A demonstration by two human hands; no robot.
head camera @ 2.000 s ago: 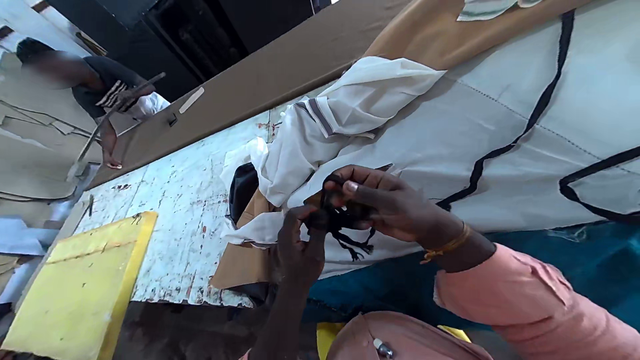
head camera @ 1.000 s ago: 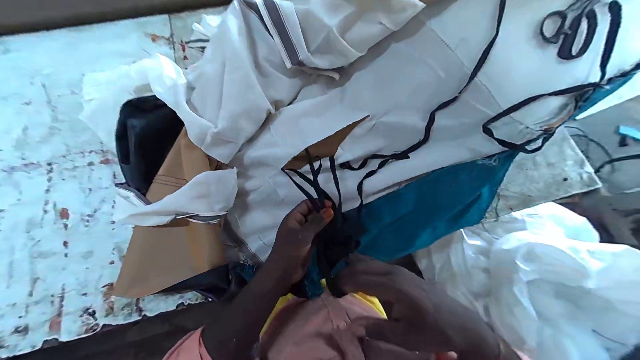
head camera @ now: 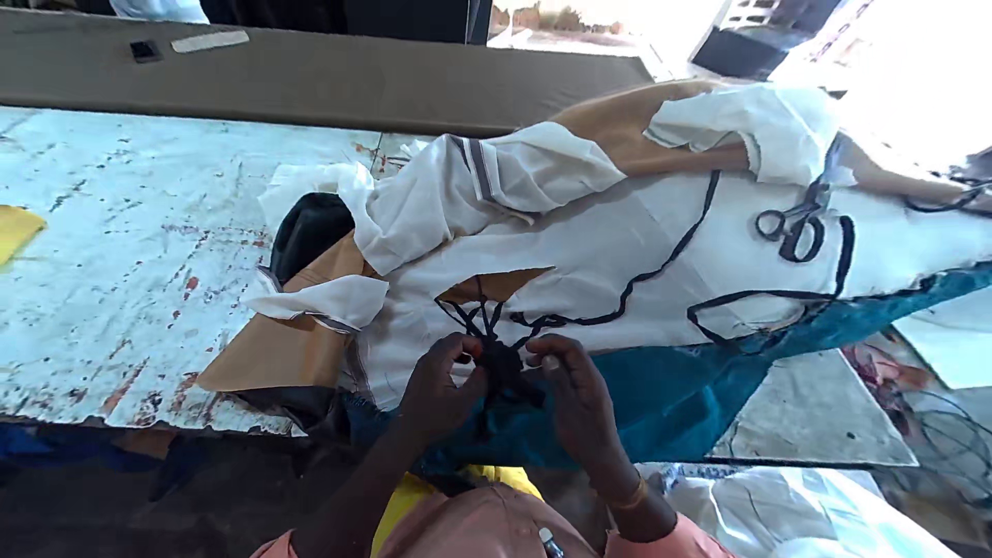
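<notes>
A tangled bundle of black fabric cords (head camera: 502,368) lies between my hands at the table's front edge. My left hand (head camera: 446,380) pinches the bundle's left side between thumb and fingers. Just right of the bundle is my right hand (head camera: 575,391), its fingers curled; whether they grip a strand cannot be made out. Several cords fan from the bundle toward a brown fabric scrap (head camera: 496,285). A long black cord (head camera: 651,275) trails over the white cloth (head camera: 589,240), and teal fabric (head camera: 659,403) runs beneath along the front.
Dark-handled scissors (head camera: 798,221) lie on the white cloth at right. Crumpled white fabric with a striped edge (head camera: 496,182) and tan fabric pieces (head camera: 294,349) surround the work. A paint-worn table (head camera: 139,256) extends left. A white plastic bag (head camera: 775,511) sits below at right.
My right hand has come up from low near my body to beside the bundle. My left hand stays at the cords. The view has swung right since the oldest frame.
</notes>
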